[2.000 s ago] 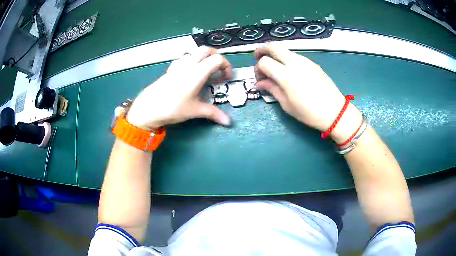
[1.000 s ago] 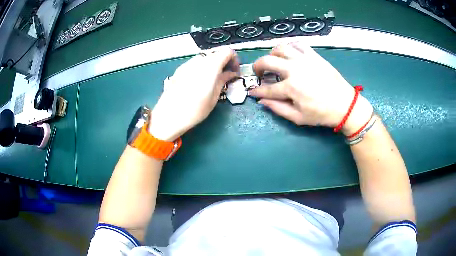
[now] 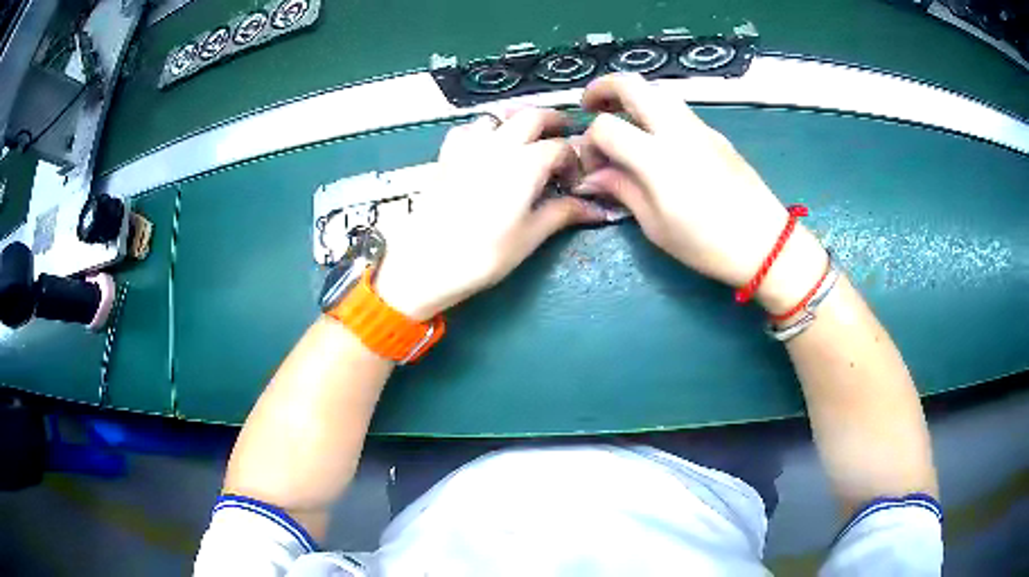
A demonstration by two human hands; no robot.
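Note:
A silver-grey four-position plate [image 3: 372, 194] lies on the dark-green worktop. Its left end shows past my left wrist; the rest is under my hands. My left hand [image 3: 491, 203] lies over the plate, with its fingertips bent at the plate's right part. My right hand [image 3: 666, 186] meets it there, thumb and fingers close together at the same spot. The fingertips hide what they pinch, and no small piece can be made out. Both hands touch the plate.
A black ring-faced plate [image 3: 587, 70] rests on the pale guide rail [image 3: 282, 133] beyond my hands. A grey ring-faced plate [image 3: 239, 41] lies on the far belt at upper left. A side bracket with a black knob [image 3: 104, 219] and a black roller [image 3: 70, 302] stand at far left.
The plate under my hands has shifted left, so its left end now shows. My left hand has moved right along it. The grey ring-faced plate on the belt has moved right.

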